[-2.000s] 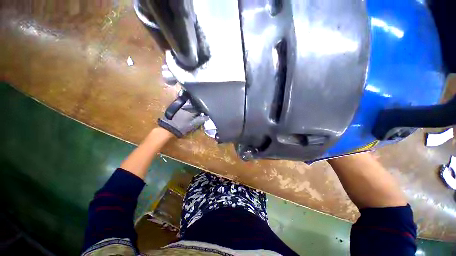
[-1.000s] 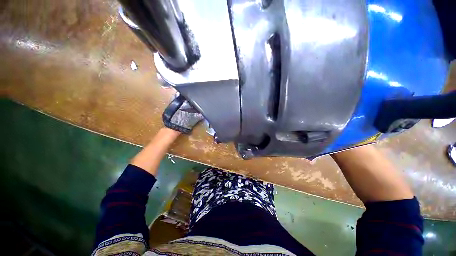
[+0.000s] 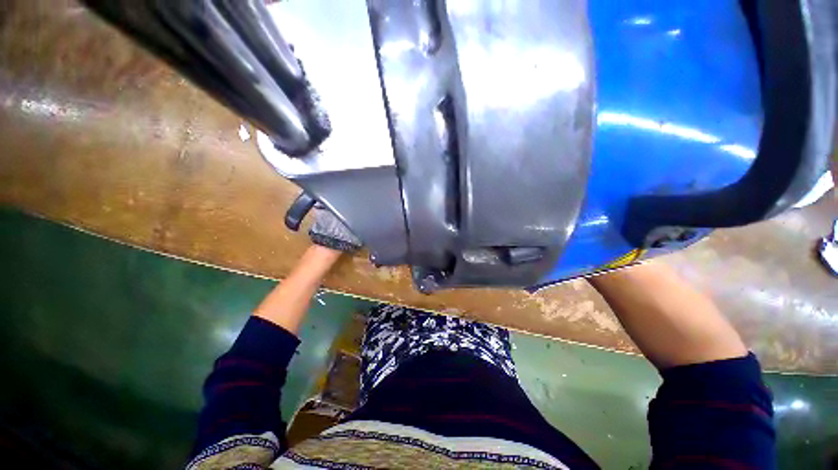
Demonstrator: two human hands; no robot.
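The cutting machine (image 3: 515,110), with its grey metal motor and blue band, fills the upper middle of the picture. Its dark curved handle (image 3: 790,156) shows at the right. My left hand (image 3: 333,229) wears a grey mesh glove with a dark strap and is mostly hidden under the machine's left lower edge; its fingers are not visible. My right forearm reaches up behind the motor from below; my right hand is hidden by the machine. The knife, the base plate and any fabric under the motor are hidden.
The brown table (image 3: 119,165) has its edge running close in front of my body. A tiny white scrap (image 3: 244,133) lies left of the machine. White pieces with dark parts (image 3: 830,250) lie at the far right. A brown cardboard box (image 3: 317,413) stands below the table edge.
The machine has shifted left in the picture, and more of the dark handle shows. My left hand has gone further under the motor, and the white piece beside it is out of sight.
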